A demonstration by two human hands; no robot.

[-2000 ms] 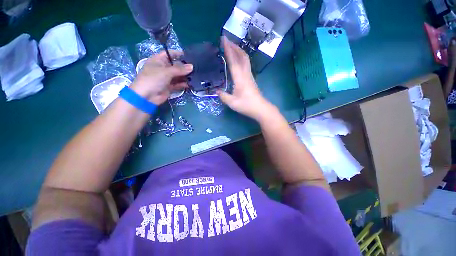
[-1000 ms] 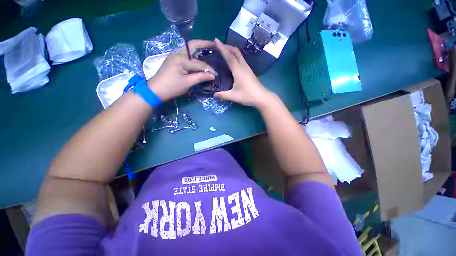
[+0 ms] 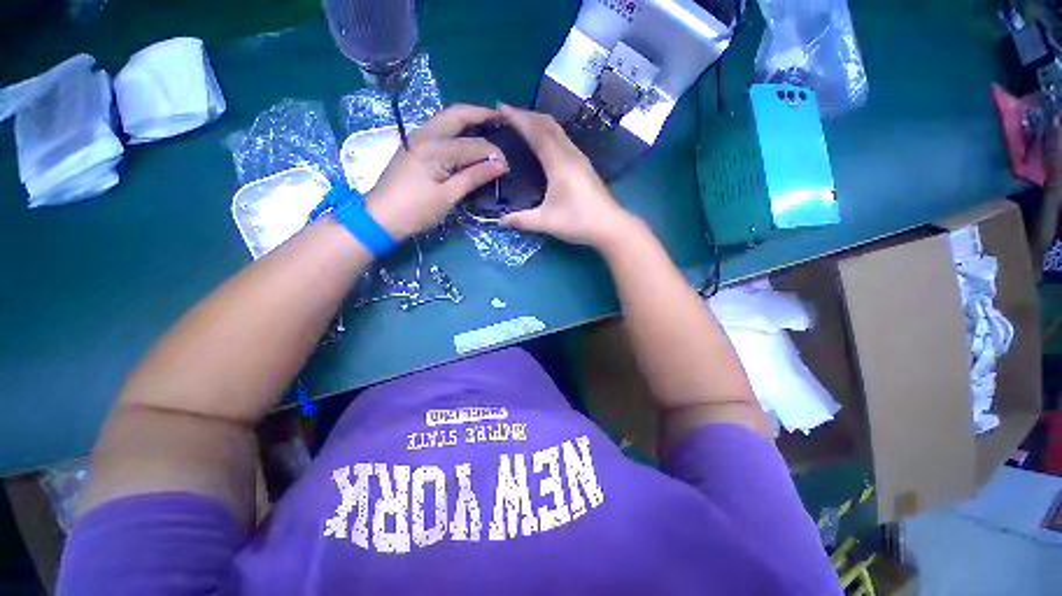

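The black base plate (image 3: 526,175) lies on a clear plastic bag (image 3: 501,242) in front of me, with a white rim showing at its lower edge. My right hand (image 3: 571,186) curves around its right side and holds it by the edge. My left hand (image 3: 440,169), with a blue wrist band, reaches over its left side. The left thumb and finger pinch a small pale-ended part, perhaps a wire lead (image 3: 501,186), over the plate. The electric screwdriver (image 3: 375,35) hangs above, its bit pointing down behind my left hand.
Two open white housings (image 3: 277,212) (image 3: 370,157) sit on plastic bags at left. White foam pouches (image 3: 171,90) lie farther left. Wire leads (image 3: 408,288) and a pale strip (image 3: 498,334) lie near the bench edge. Screw feeder (image 3: 623,76), turquoise box (image 3: 794,157) and cartons (image 3: 908,384) are at right.
My left hand has moved right, over the plate, and its fingertips have closed near the plate's middle. My right hand stays at the right edge. The screwdriver has swung slightly.
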